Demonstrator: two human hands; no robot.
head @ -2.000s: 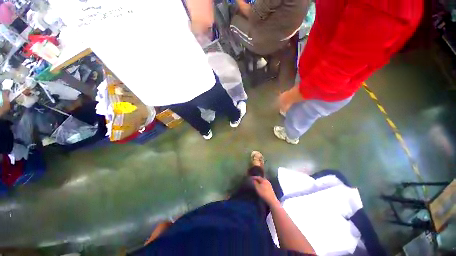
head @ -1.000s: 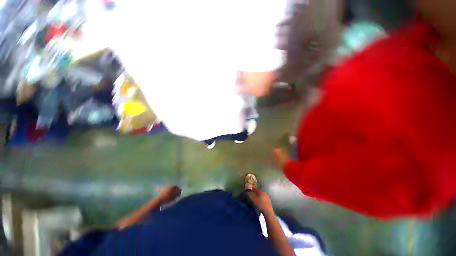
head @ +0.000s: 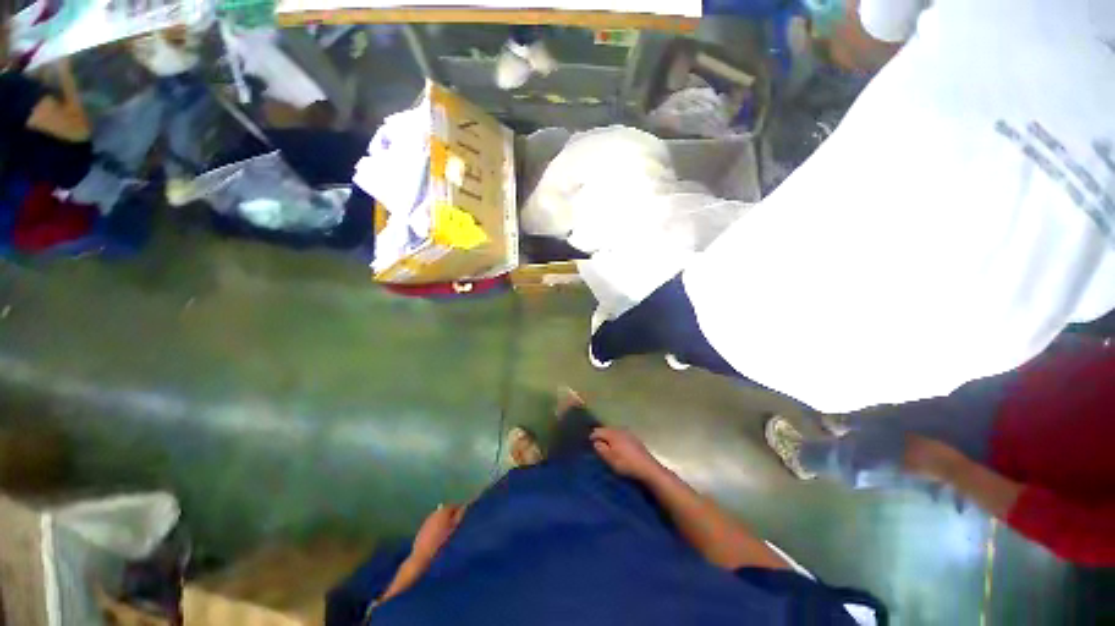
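My right hand (head: 621,451) is in front of my dark trousers below the middle of the view; its fingers are bent and nothing shows in it. My left hand (head: 437,528) is at the left side of my dark blue top, small and partly hidden. A brown carton (head: 476,184) with printed letters and a yellow piece stands ahead, with white pieces at its left side. White translucent bags (head: 624,196) lie beside the carton on its right. Neither hand touches them.
A person in a white top (head: 905,232) stands at the right, with a red sleeve (head: 1064,452) beyond. A wood-edged table (head: 489,15) is at the top. A carton (head: 251,585) and a bag-lined box (head: 116,526) stand lower left. Green floor (head: 281,355) lies between.
The view has turned left and moved along. The white-topped person now shows at the right, the carton is nearer the middle, and the white pieces beside me are mostly hidden.
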